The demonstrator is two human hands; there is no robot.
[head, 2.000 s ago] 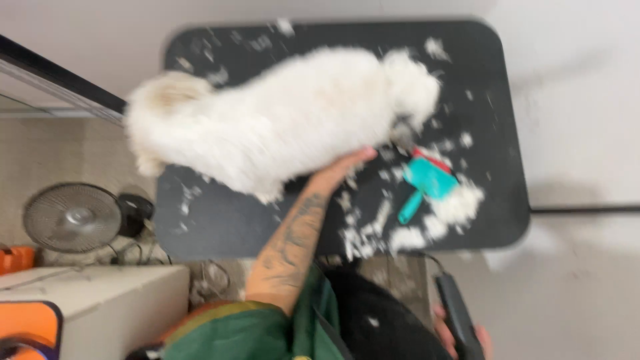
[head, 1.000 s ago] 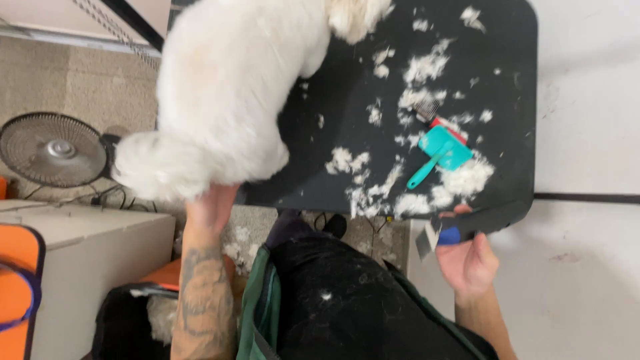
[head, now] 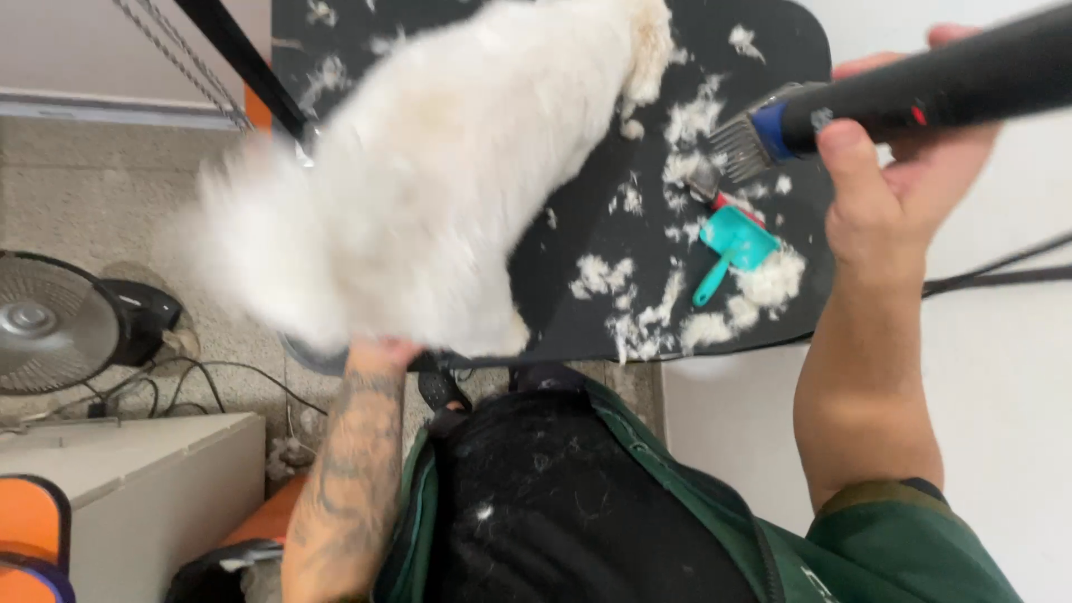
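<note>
A white dog [head: 452, 159] stands on the black grooming table [head: 561, 293], its rear toward the lower left, blurred there. My left hand [head: 387, 350] reaches under its hindquarters at the table's near edge; the fingers are mostly hidden by fur. My right hand [head: 896, 176] holds a black cordless hair clipper [head: 938, 84] with a blue ring and a metal comb attachment, raised over the table's right side, apart from the dog. Below the comb lie a turquoise slicker brush [head: 739, 239] and a red-handled tool [head: 737, 209], partly covered, among clumps of cut white fur [head: 770, 280].
A black grooming arm [head: 243, 63] rises at the table's upper left, with a chain beside it. A floor fan [head: 50, 322] and loose cables are at the left. A white cabinet [head: 159, 469] and an orange-and-black bin or bag stand at the lower left.
My right hand has lifted the clipper from the table's near right edge to above its right side. My left hand, earlier along the dog's near side, is now at its hindquarters. The dog has turned.
</note>
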